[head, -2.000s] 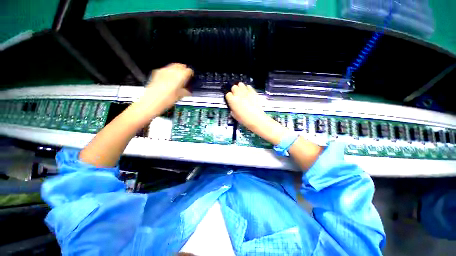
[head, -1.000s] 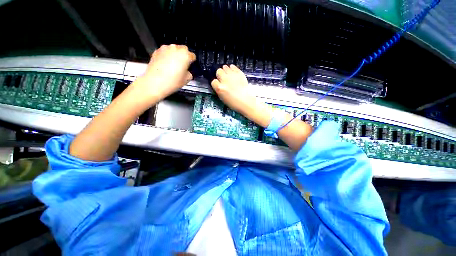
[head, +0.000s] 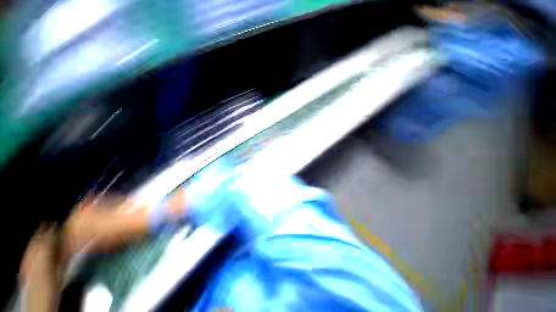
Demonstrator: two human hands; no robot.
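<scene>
The picture is strongly blurred. My right hand (head: 88, 226) is at the lower left over the rail, with the strap on its wrist and a blue sleeve behind it. My left hand (head: 41, 253) is at the left edge, close beside or touching my right hand. Fingers and anything held cannot be made out. The conveyor rail (head: 277, 161) runs slanting from lower left to upper right. Green circuit boards (head: 139, 259) show as a smear between its pale edges.
Clear stacked trays (head: 213, 125) lie behind the rail. Glossy trays (head: 67, 42) stand on the green shelf (head: 15, 131) above. Another person in blue (head: 481, 55) is at the rail's far end, upper right. A red object (head: 523, 253) is at the right edge.
The view has swung to the right and tilted, so both hands now appear at the lower left. Another person at the line and the grey floor have come into view.
</scene>
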